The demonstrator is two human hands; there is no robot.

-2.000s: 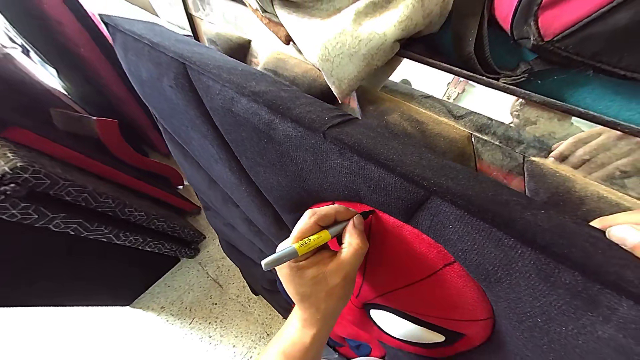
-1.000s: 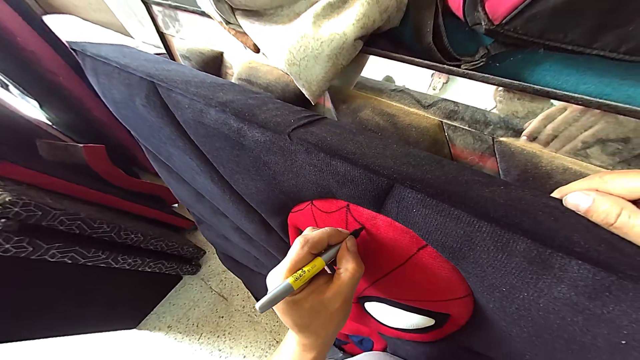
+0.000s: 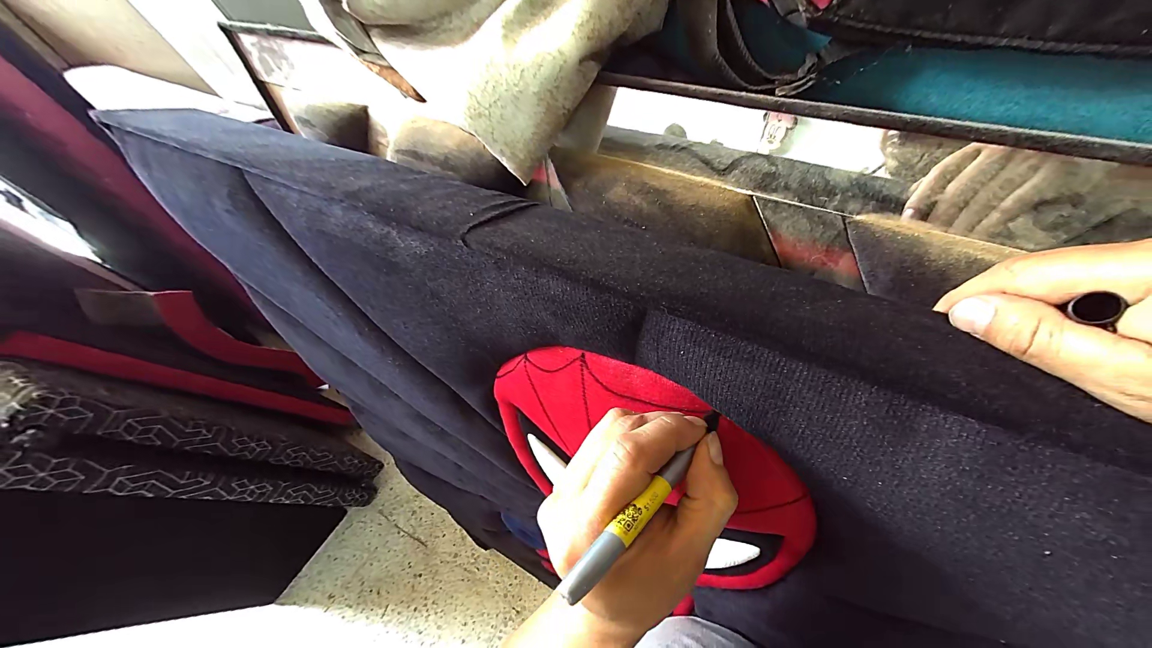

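Observation:
My left hand (image 3: 639, 513) holds a grey marker pen (image 3: 630, 531) with a yellow label, its black tip at the upper edge of a red Spider-Man face (image 3: 765, 468) on dark navy fabric (image 3: 405, 243). Thin black web lines run over the red, mostly left of the fingers. One white eye (image 3: 733, 553) shows right of the hand; part of the other shows to its left. At the right edge, my right hand (image 3: 1071, 315) pinches the fabric's top edge between thumb and finger and holds a small black cap (image 3: 1096, 310), its round opening showing.
Behind the fabric, a mirror (image 3: 981, 193) reflects a hand. Above hang a pale cloth (image 3: 504, 81) and a black bag (image 3: 990, 27) on a teal surface (image 3: 972, 90). Patterned dark fabric (image 3: 180, 450) lies at the left, above a speckled floor (image 3: 396, 531).
My left hand and marker have moved right along the red face, and more web lines show at its left. My right hand has come further into view, with the cap now visible.

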